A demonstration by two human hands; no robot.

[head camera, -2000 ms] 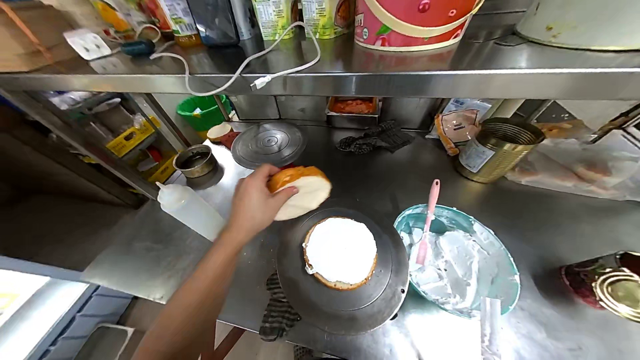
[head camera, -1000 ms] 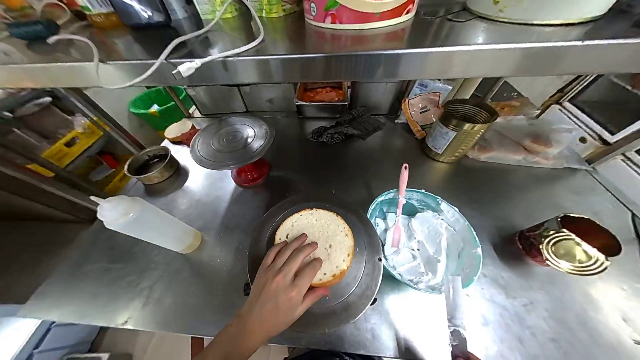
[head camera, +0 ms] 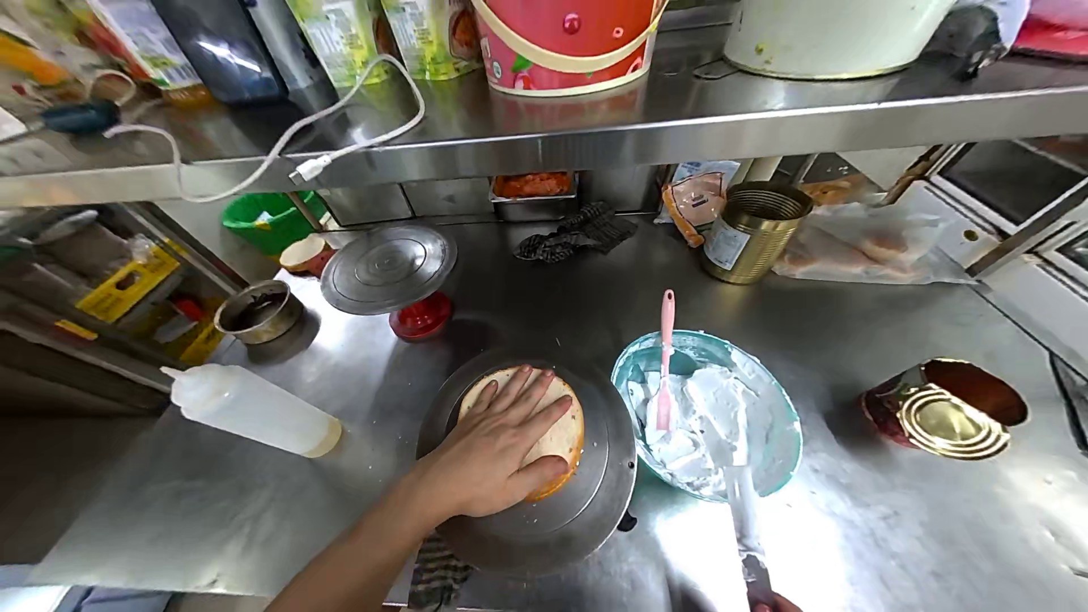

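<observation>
My left hand [head camera: 501,442] lies flat, fingers spread, on top of a round sponge cake layer [head camera: 563,429] on a metal cake turntable [head camera: 595,501]. Cream under that layer is hidden from this angle. At the bottom edge my right hand [head camera: 775,604], mostly out of frame, grips the handle of an icing spatula [head camera: 745,518]. The spatula's blade, smeared white, reaches over the near rim of a teal bowl [head camera: 786,425] of white cream [head camera: 693,421]. A pink silicone spatula [head camera: 666,365] rests in that bowl.
A second turntable [head camera: 389,268] with a red base, a squeeze bottle [head camera: 255,410] lying down and a small metal pot [head camera: 259,313] are at left. Behind are a dark cloth [head camera: 578,234] and an open can [head camera: 756,231]; another opened can [head camera: 952,408] is at right. A steel shelf [head camera: 544,144] overhangs the counter.
My left hand has put the cake layer it held two seconds ago onto the cream-topped layer and now presses flat on it. The spatula and part of my right hand have come into fuller view.
</observation>
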